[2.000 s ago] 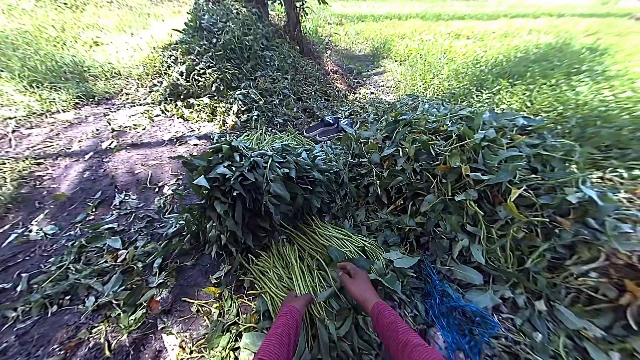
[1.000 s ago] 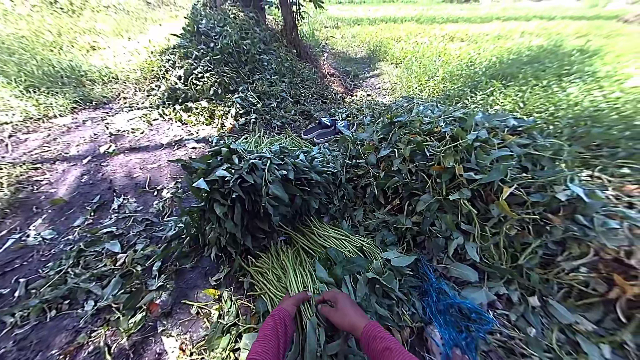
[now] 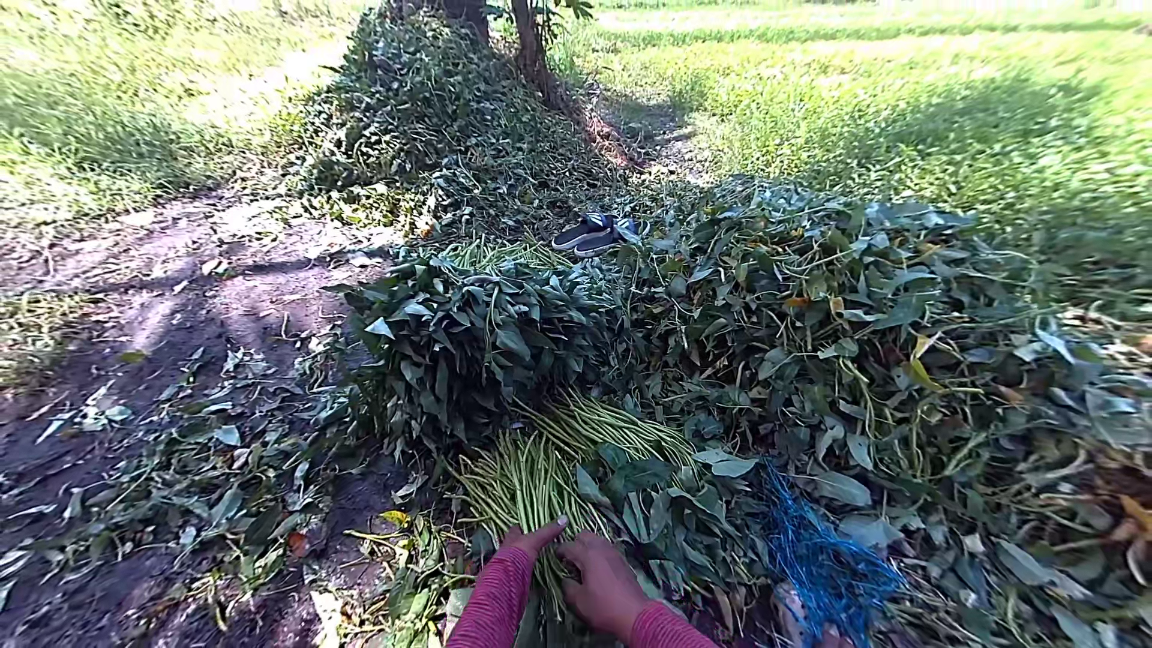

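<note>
My left hand (image 3: 533, 537) lies on the near end of a bundle of long green stems (image 3: 522, 481), its thumb stretched across them. Beside it on the right, my right hand (image 3: 601, 580) curls against the same stems, fingers bent; whether it grips any is hard to tell. A second bunch of stems (image 3: 621, 432) lies just behind, with broad leaves (image 3: 661, 504) to the right of my hands. Past these stands a thick stack of leafy bunches (image 3: 468, 342), leaves facing me. Blue plastic strings (image 3: 823, 558) lie in a tangle to the right, near a bare foot (image 3: 792, 612).
A large heap of leafy vines (image 3: 810, 306) spreads along the right. Dark sandals (image 3: 594, 236) rest behind the stack. Another leafy pile (image 3: 414, 108) leans by a tree trunk (image 3: 531, 45). Loose leaves (image 3: 225, 495) litter the soil at left, and grass grows beyond.
My right hand has come down from farther up the stems to beside my left hand. My left thumb now reaches out across the stems.
</note>
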